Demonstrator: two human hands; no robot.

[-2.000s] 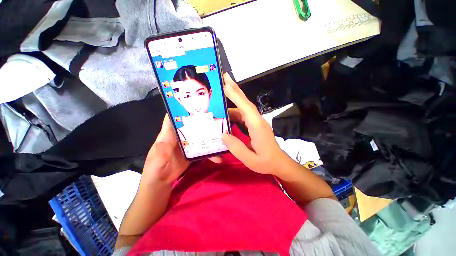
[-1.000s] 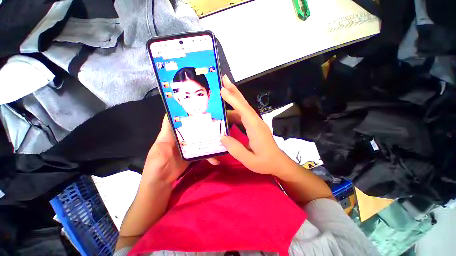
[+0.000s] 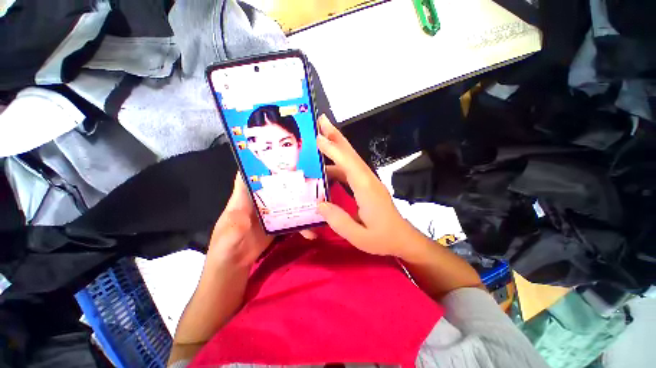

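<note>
A smartphone (image 3: 270, 144) with a lit screen is upright in front of my lap, slightly tilted. The screen shows a portrait on blue with small message bubbles. My left hand (image 3: 237, 226) holds its lower left side; the fingers behind the phone are mostly hidden. My right hand (image 3: 360, 198) holds its lower right side, with the thumb at the screen's lower right corner. The black and grey garment (image 3: 169, 115) lies at the left, partly behind the phone, with a white rounded piece (image 3: 36, 118) on it.
The pale table (image 3: 431, 65) with a printed ruler edge is at the top, with green-handled snips (image 3: 427, 16) on it. Black garment heaps (image 3: 561, 180) fill the right. A blue crate (image 3: 126, 316) stands at lower left. A red apron (image 3: 324, 302) covers my lap. Pale green cloth (image 3: 575, 323) lies lower right.
The phone sits slightly lower in the view, still in both hands. More white bubble area shows at the top of its screen. The table and snips have shifted slightly left in view.
</note>
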